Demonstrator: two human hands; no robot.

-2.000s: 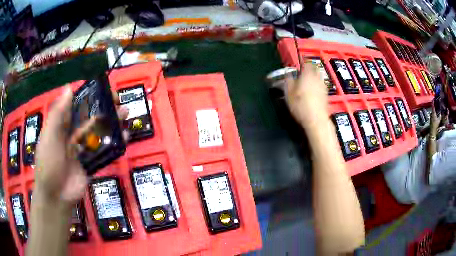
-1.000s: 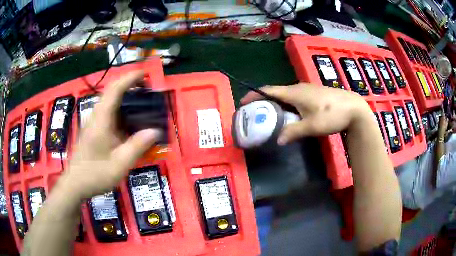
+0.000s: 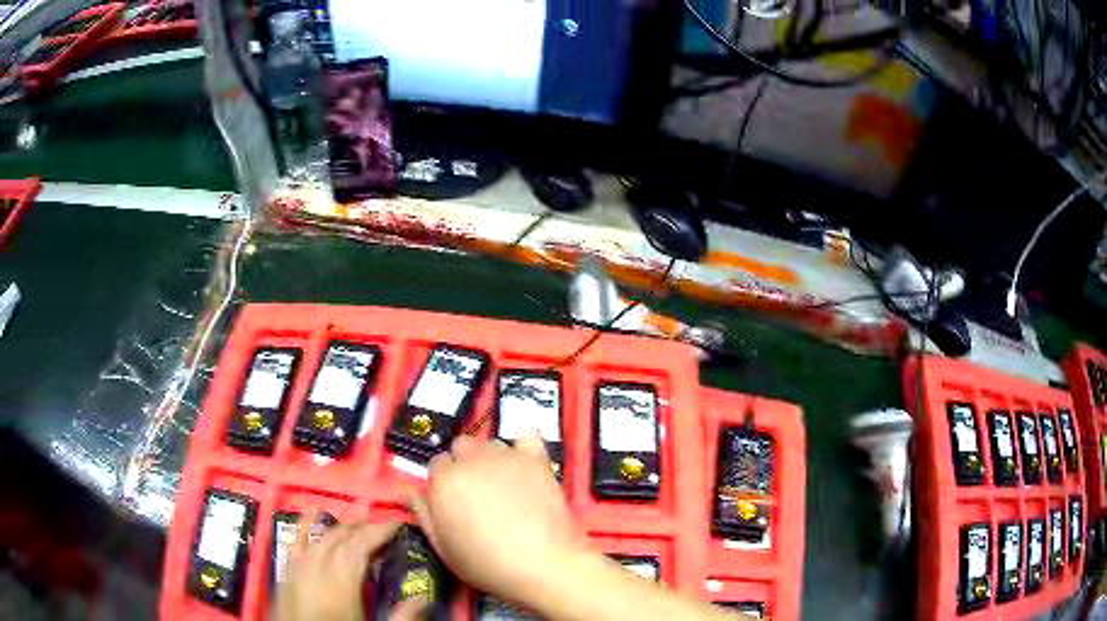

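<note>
My left hand point(image 3: 325, 573) is at the bottom of the near red tray point(image 3: 273, 318), its fingers around a black unit point(image 3: 413, 570) with gold print on its upper face. My right hand point(image 3: 500, 500) is curled over the tray's middle, close to the upper end of that unit. A thin black cable point(image 3: 595, 340) runs towards its fingertips; the fingers hide whether they pinch it. Labelled units point(image 3: 626, 439) lie in the tray's pockets. Another unit point(image 3: 744, 482) lies with its gold-printed face up in the right-hand tray column. The barcode scanner point(image 3: 884, 455) lies on the mat.
Another filled red tray point(image 3: 929, 510) stands at right. Spare scanners point(image 3: 595, 295), a computer mouse point(image 3: 670, 227), an upright phone point(image 3: 359, 127), a clear bottle point(image 3: 291, 85) and a monitor point(image 3: 449, 49) are behind. Clear tape point(image 3: 146, 376) lies at left.
The view has shifted left and up. My right hand has let go of the scanner and moved beside my left hand. A unit now lies in the pocket where the paper label showed.
</note>
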